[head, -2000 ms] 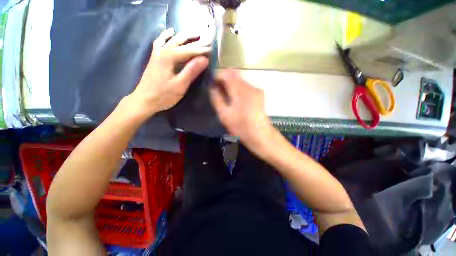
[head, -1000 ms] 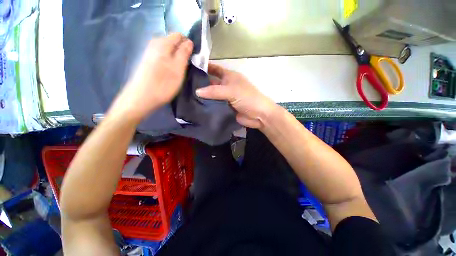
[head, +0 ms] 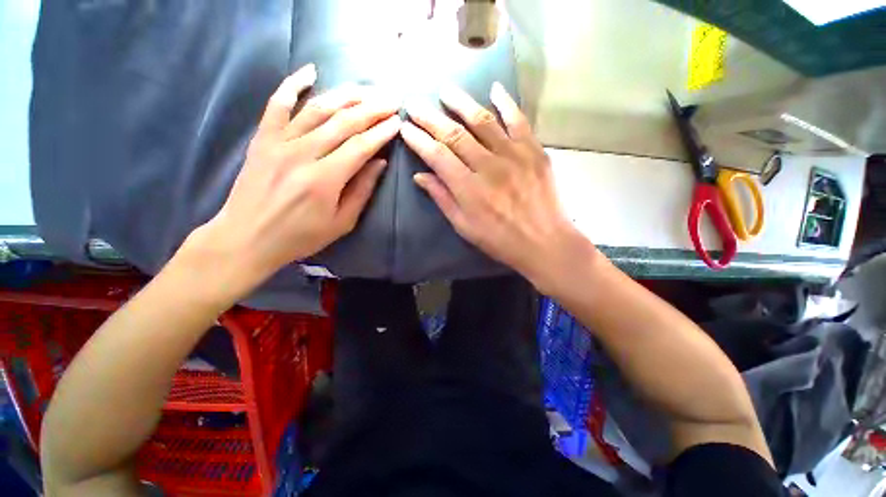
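Note:
A dark grey fabric panel (head: 146, 126) lies spread over the table's left and middle and hangs a little over the front edge. A seam (head: 396, 209) runs down it between my hands. My left hand (head: 306, 165) lies flat on the fabric left of the seam. My right hand (head: 486, 175) lies flat just right of it. Both have fingers apart and hold nothing. The fingertips of the two hands nearly meet at the seam. A small brownish machine part (head: 478, 23) is above my right hand. The fabric near it is washed out by bright light.
Scissors (head: 714, 218) with red and orange-yellow handles lie right of the fabric. A yellow tag (head: 706, 56) is behind them. A green tray (head: 822, 209) is at the table's right end. A red basket (head: 257, 388), a blue basket (head: 566, 364) and a grey fabric heap (head: 797, 374) are below table level.
The bunched fabric and white strip between my hands have given way to a spread panel with its seam showing. Both hands have let go of the folds and lie flat.

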